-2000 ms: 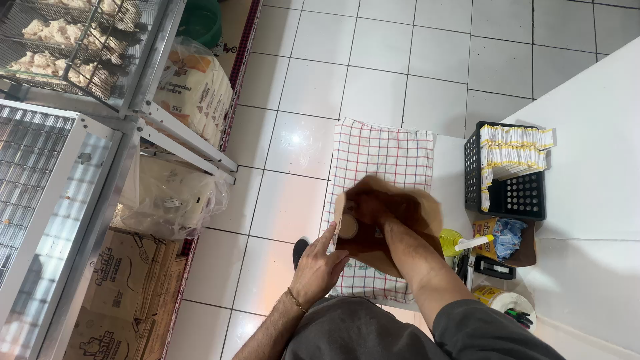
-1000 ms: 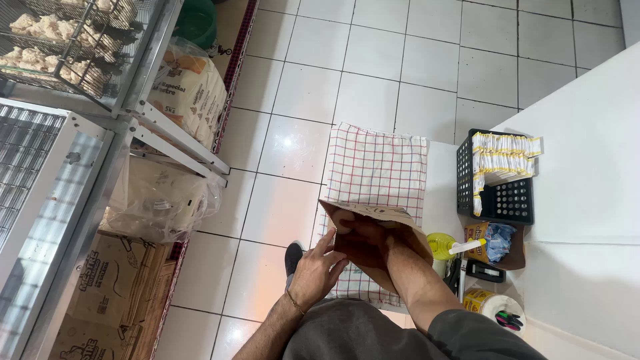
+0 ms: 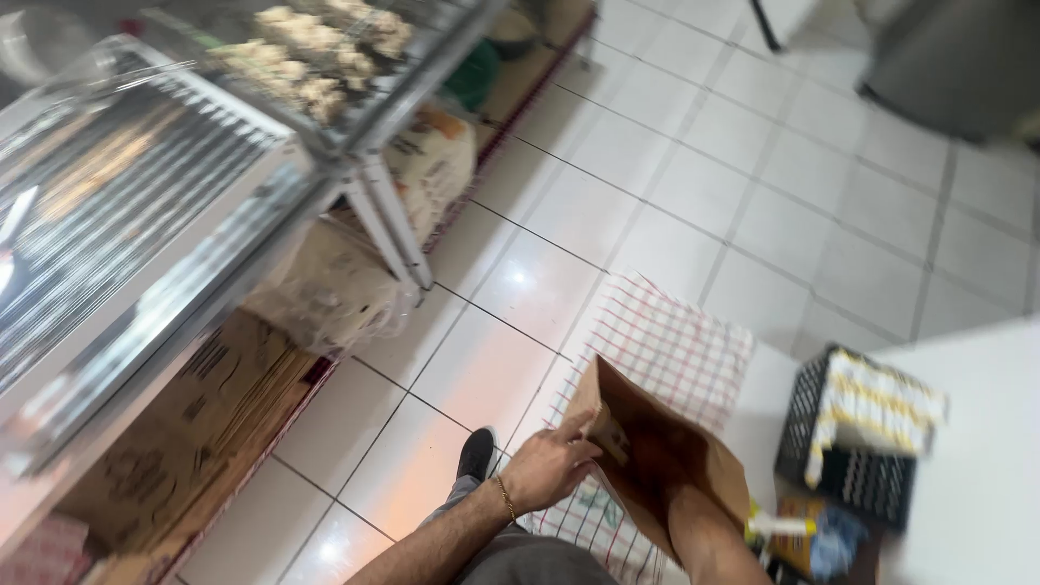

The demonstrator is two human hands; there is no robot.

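Note:
A brown paper bag (image 3: 719,455) is held with its mouth towards me, above a checked cloth (image 3: 682,333) of white with red and dark lines. My left hand (image 3: 548,467) grips the left edge of the bag's mouth between thumb and fingers. Down inside the bag reaches my right arm; the hand itself is hidden by shadow and the paper, so whether it holds anything does not show. A pale item lies against the inner left side of the bag.
At right, a black perforated basket (image 3: 800,414) holds white-and-yellow packets beside a white surface (image 3: 975,455). At left stand a metal-framed display case (image 3: 219,284) and shelves with flattened cardboard (image 3: 162,431) and plastic-wrapped goods (image 3: 325,284). My shoe (image 3: 477,453) rests on the tiled floor.
The view has swung to the left and blurred. My left hand stays at the bag's edge and my right arm remains inside the bag.

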